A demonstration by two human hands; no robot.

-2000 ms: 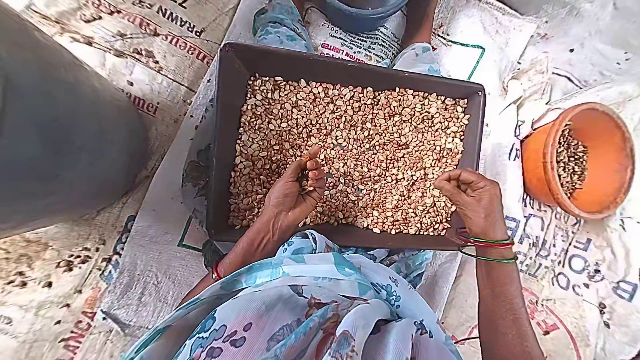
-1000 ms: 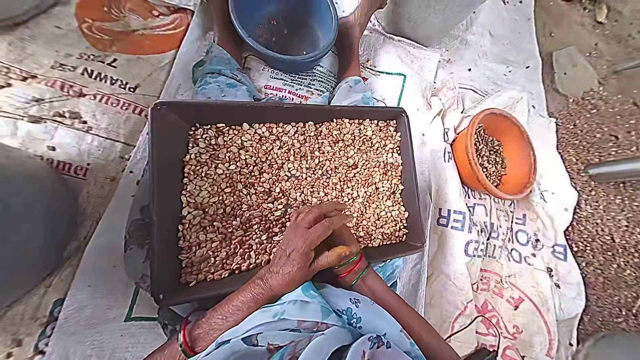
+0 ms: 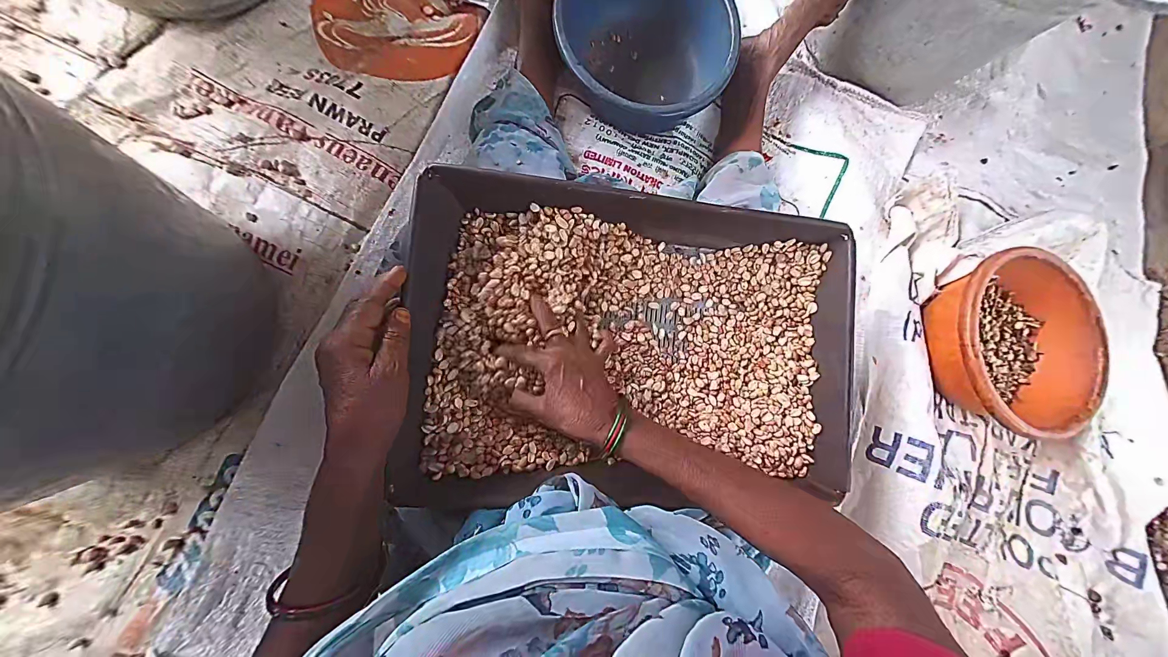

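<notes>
A dark rectangular tray (image 3: 630,196) with a mesh bottom lies across my lap, spread with pale brown beans or seeds (image 3: 748,365). My left hand (image 3: 370,351) grips the tray's left rim, thumb on top. My right hand (image 3: 570,379), with a ring and green and red bangles at the wrist, is spread among the beans in the left half, fingers partly sunk in them. Beans are heaped around its fingertips. Right of that hand a thin patch shows the mesh.
An orange plastic pot (image 3: 954,347) with darker beans stands at the right. A blue basin (image 3: 648,105) with a few beans sits between my feet. A large grey container (image 3: 119,292) stands at the left. Printed woven sacks (image 3: 912,383) cover the ground.
My hands were together over the beans a second ago; my left hand has moved to the tray's left rim, my right hand into the beans. A heap and a thin patch have formed.
</notes>
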